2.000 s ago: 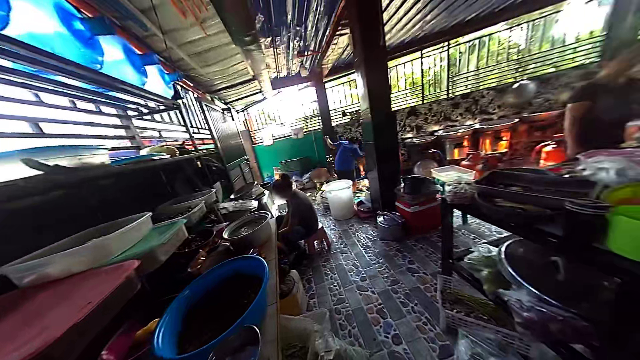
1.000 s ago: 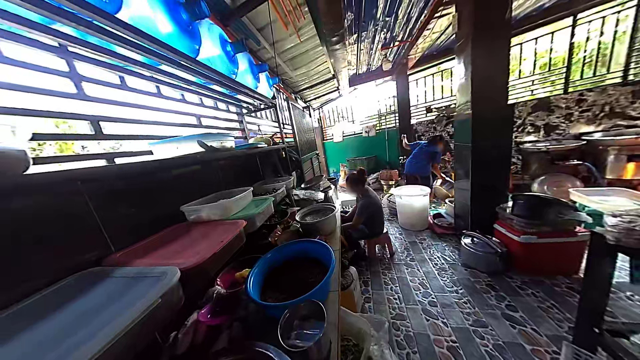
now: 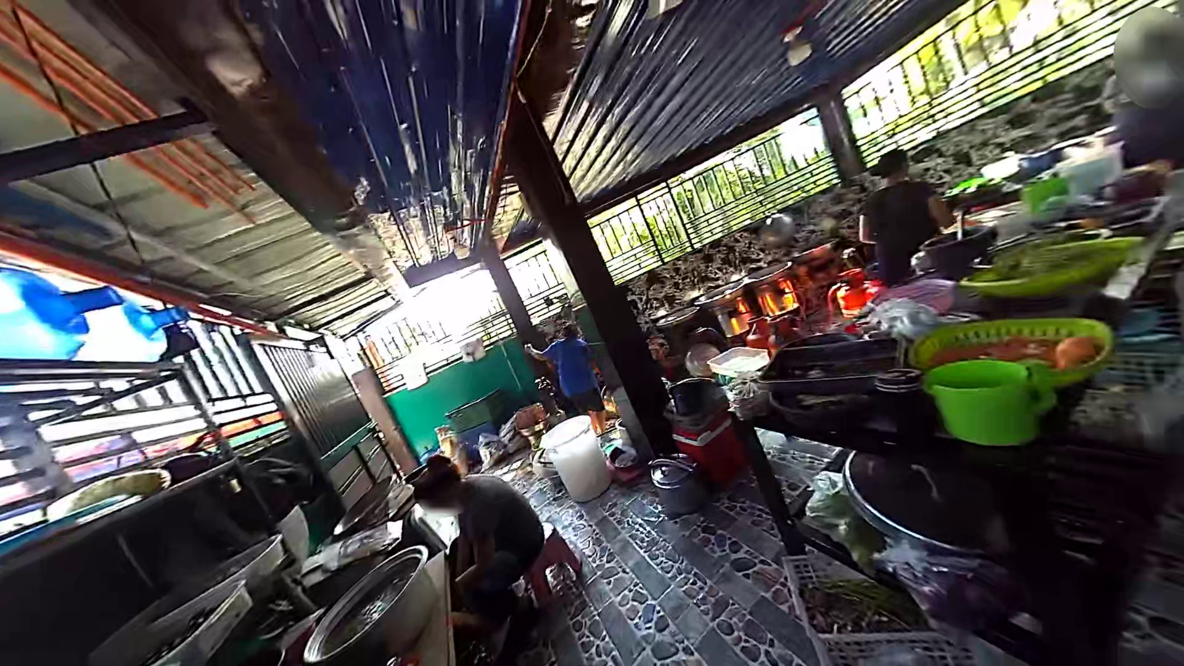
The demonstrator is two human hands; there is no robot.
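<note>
Neither of my hands shows in the head view. At the lower left, a round metal pot stands on a ledge beside a long plastic tub. On the right, a dark table bears a green plastic mug, a yellow-green basket with reddish contents and, behind it, a wide lime-coloured basket of greens. A large lidded pot sits on the shelf below. The picture is tilted and partly blurred.
A person sits on a low stool beside the left ledge. Farther off, a person in blue stands near a white bucket. Another person stands near the fires. A dark post, a red cooler and a lidded pot flank the stone-patterned floor.
The view has swung right and tilted since one second ago. The blue basin and the red lid at the left are out of frame; the table with the green mug has come into view.
</note>
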